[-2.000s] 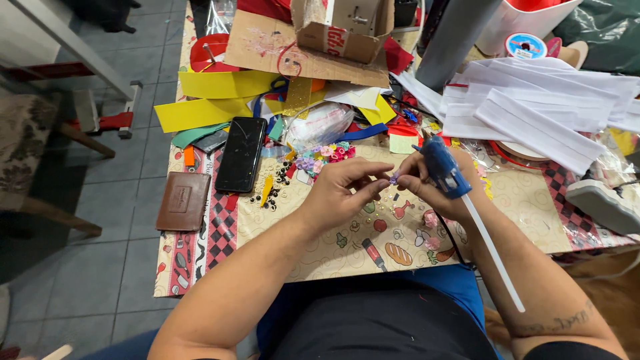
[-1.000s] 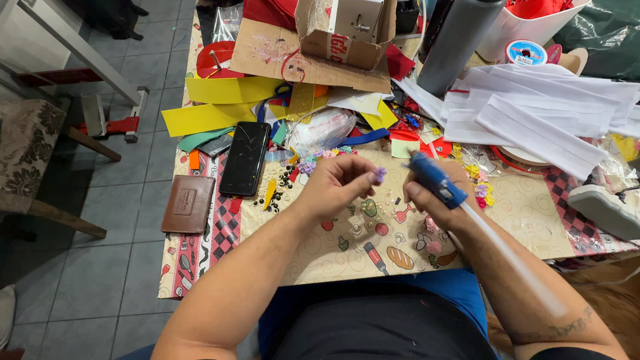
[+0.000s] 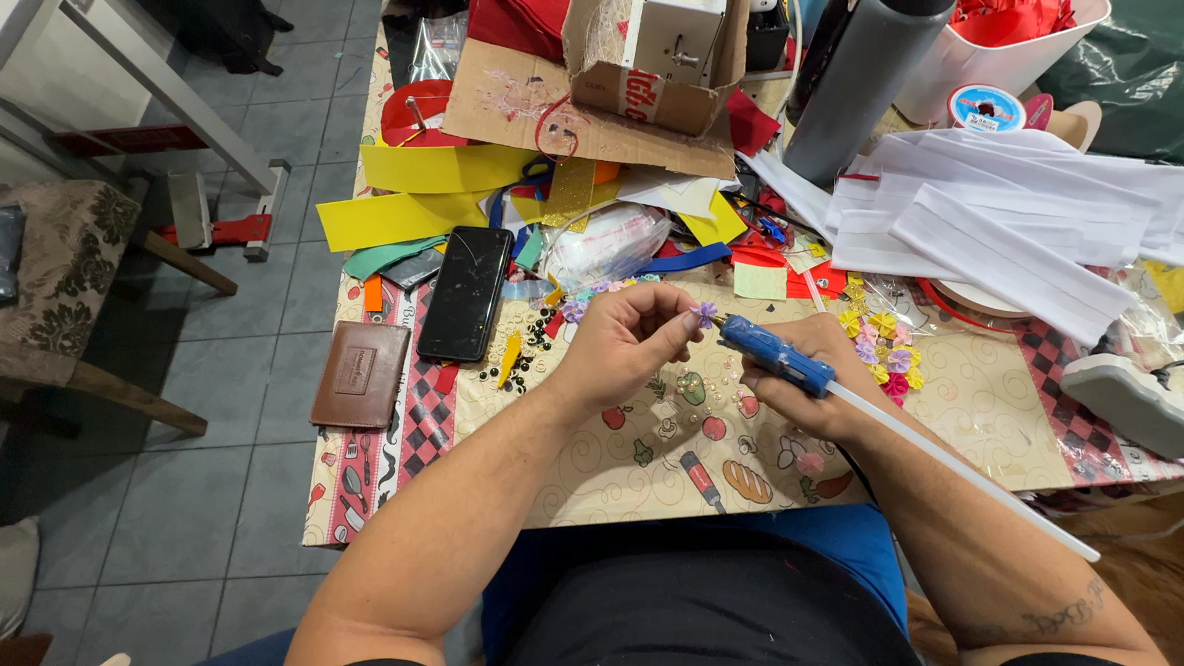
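Between thumb and fingertips, my left hand holds a small purple flower. My right hand is closed around a blue hot glue gun, its nozzle at the flower; whether they touch is unclear. A long white glue stick sticks out from the gun's back, over my right forearm. Small pearl-like beads lie on the tablecloth below my hands. Yellow, pink and purple flowers lie right of my right hand. Black beads and more pastel flowers, partly hidden, lie beside my left hand.
A black phone and a brown leather wallet lie at the left. Yellow strips and a cardboard box are farther back. White fabric strips, a grey bottle and a white bin stand or lie at right.
Two seconds ago both hands' fingers met at the small flower. They moved apart, and now the glue gun in my right hand points at the flower, its nozzle close to it.
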